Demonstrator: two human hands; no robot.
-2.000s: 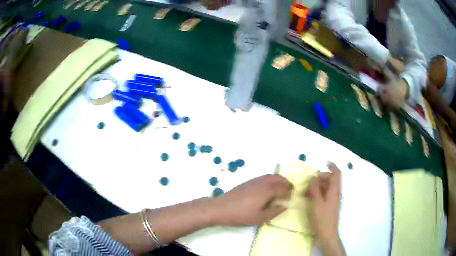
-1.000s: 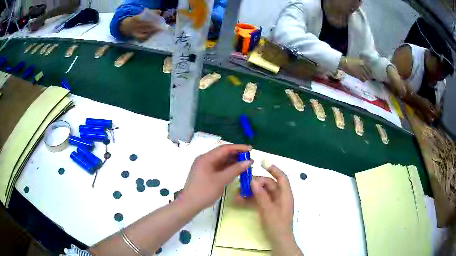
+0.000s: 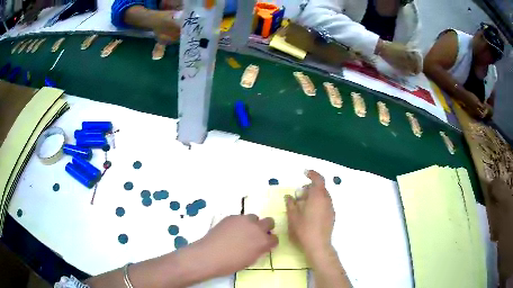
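A pale yellow foam sheet (image 3: 281, 252) with dark dividing lines lies on the white surface in front of me. My left hand (image 3: 239, 243) is low over its left part, fingers curled together. A tiny blue-purple spot shows at the fingertips; what lies under them is hidden. My right hand (image 3: 312, 216) is over the sheet's right part, thumb near the foam and index finger raised apart, with nothing visible in it. Several blue cells (image 3: 90, 138) with thin leads lie in a group at the left, beside a tape roll (image 3: 51, 145).
Dark discs (image 3: 120, 211) are scattered on the white surface. Foam stacks stand left (image 3: 25, 132) and right (image 3: 441, 225). Beyond, a green belt (image 3: 315, 132) carries tan-pink pieces (image 3: 304, 84) and a blue cell (image 3: 242, 114). A metal post (image 3: 196, 84) stands at its near edge. People work across the belt.
The blue cell held between my hands a second ago no longer shows there. My hands have moved down and apart over the foam sheet. The view has shifted; pieces on the belt appear further left.
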